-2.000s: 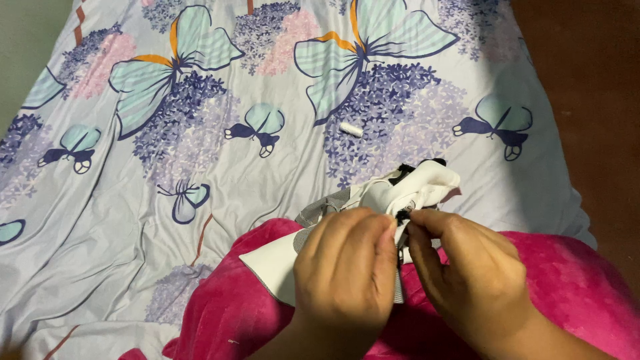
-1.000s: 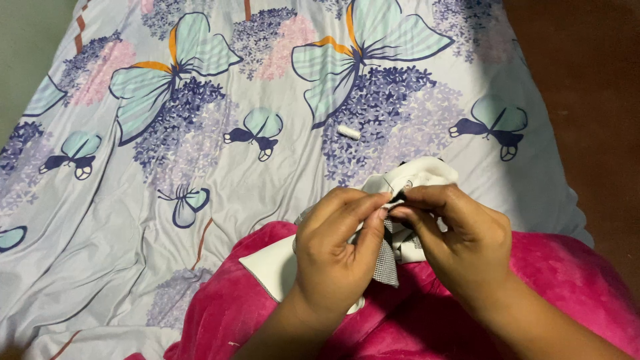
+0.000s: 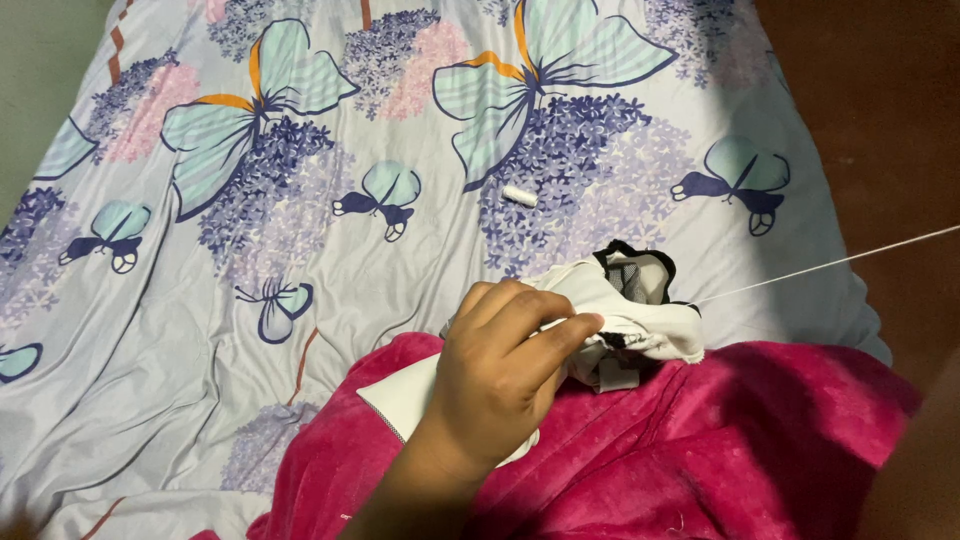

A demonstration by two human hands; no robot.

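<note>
My left hand (image 3: 506, 360) pinches a piece of white fabric (image 3: 577, 289) with black edging and a checked inner part, bunched above my lap. Rough stitching and a dark patch show just right of the fingertips. A taut white thread (image 3: 810, 268) runs from the fabric up to the right edge of the view. My right hand is out of view; only a blurred, dark part of what looks like the right arm (image 3: 911, 457) shows at the lower right. A white spool of thread (image 3: 520, 196) lies on its side beyond the fabric.
A bed sheet (image 3: 300, 247) printed with butterflies and flowers spreads ahead, wrinkled at the left. Bright pink plush fabric (image 3: 720, 442) covers the lap area. Past the bed's right edge is a reddish-brown floor (image 3: 885, 135).
My right hand has moved away from the fabric and out of view at the right. The white thread now stretches out toward that side. My left hand still grips the fabric.
</note>
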